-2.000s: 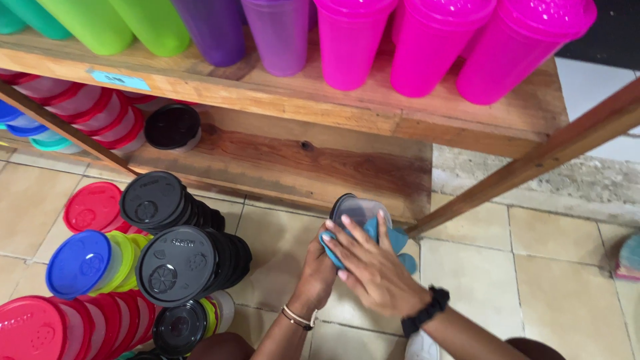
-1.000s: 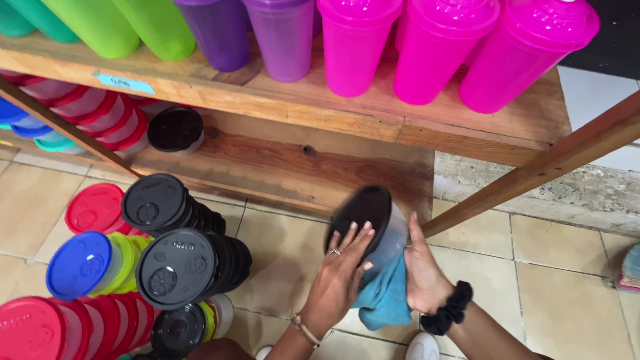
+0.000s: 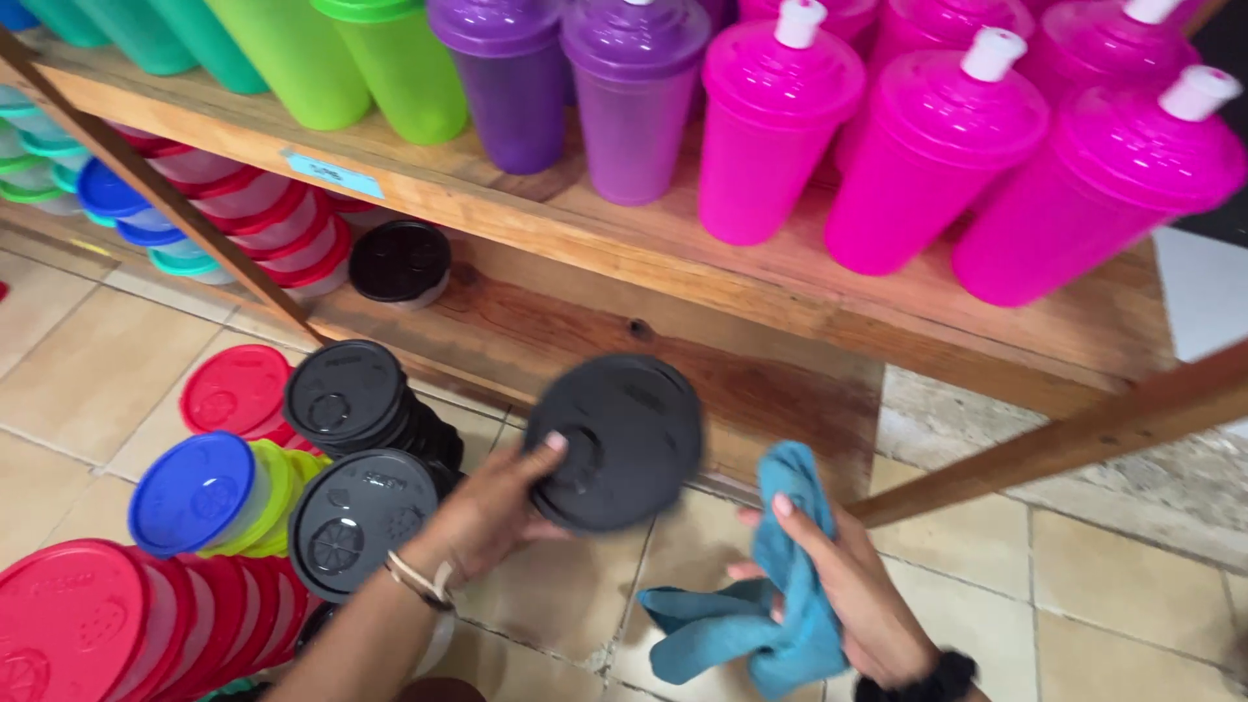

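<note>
My left hand [image 3: 497,507] grips a round plastic container by its black lid [image 3: 619,444], thumb on top; the lid faces up toward me and is slightly blurred. To the right, my right hand [image 3: 838,575] holds a bunched teal cloth [image 3: 780,595] whose ends hang down. The cloth and the lid are apart. On the bottom shelf stands another black-lidded container [image 3: 401,261]. Stacks of containers with black lids [image 3: 366,524] lie tilted on the floor just left of my left hand.
Red-lidded containers [image 3: 78,624], a blue-lidded one [image 3: 192,494] and yellow-green ones lie on the floor at left. Above, a wooden shelf [image 3: 604,244] bears pink tumblers [image 3: 780,127], purple and green ones. A slanted wooden brace [image 3: 1072,439] crosses the right side.
The cloth was against the container between both hands; now my hands are apart, the container in my left hand and the cloth in my right. The container has moved left.
</note>
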